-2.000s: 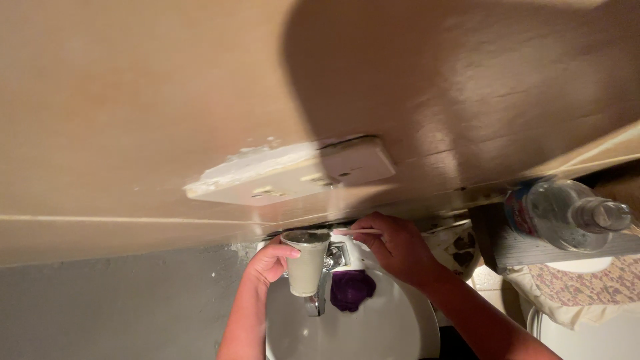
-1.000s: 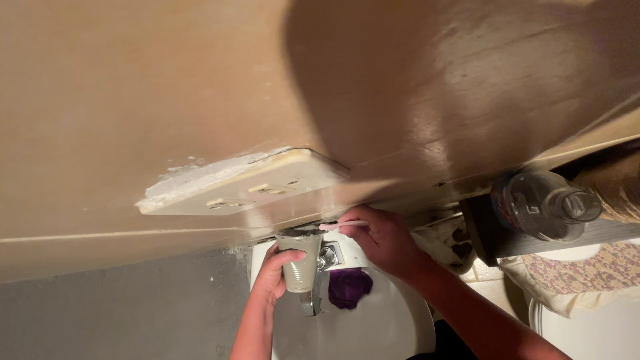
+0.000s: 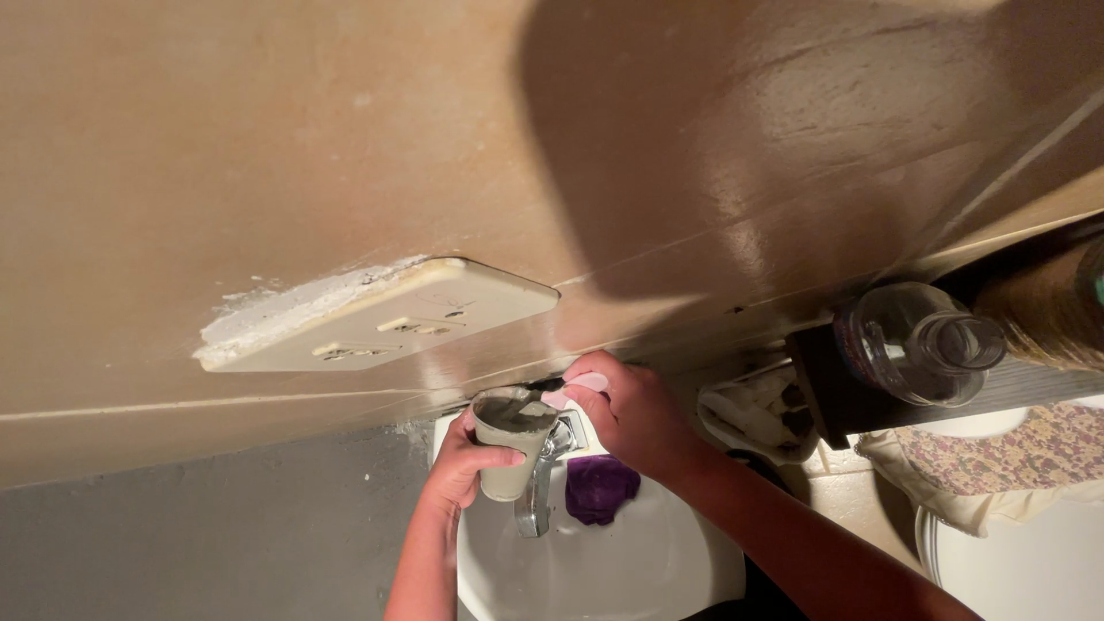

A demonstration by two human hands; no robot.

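My left hand [image 3: 461, 461] grips a clear plastic cup [image 3: 509, 466] of grey paste, held upright above the sink's faucet. My right hand [image 3: 625, 414] pinches a small pale pink plastic tool [image 3: 576, 390], perhaps a spoon or spatula; its far end is at the cup's rim by the paste. The chrome faucet [image 3: 536, 500] shows just behind the cup. On the wall above, an outlet cover plate [image 3: 431, 315] has rough white filler [image 3: 293, 315] along its upper left edge.
A white sink basin [image 3: 604, 578] lies below my hands, with a purple cloth [image 3: 601, 489] beside the faucet. At right, a clear bottle [image 3: 923, 345] stands on a dark shelf [image 3: 828, 388] near a floral fabric cover [image 3: 1026, 448]. The tiled wall [image 3: 259, 129] runs close above my hands.
The pink tool was above the cup's right side and now reaches the paste at its rim. The outlet plate sits differently in the shifted view.
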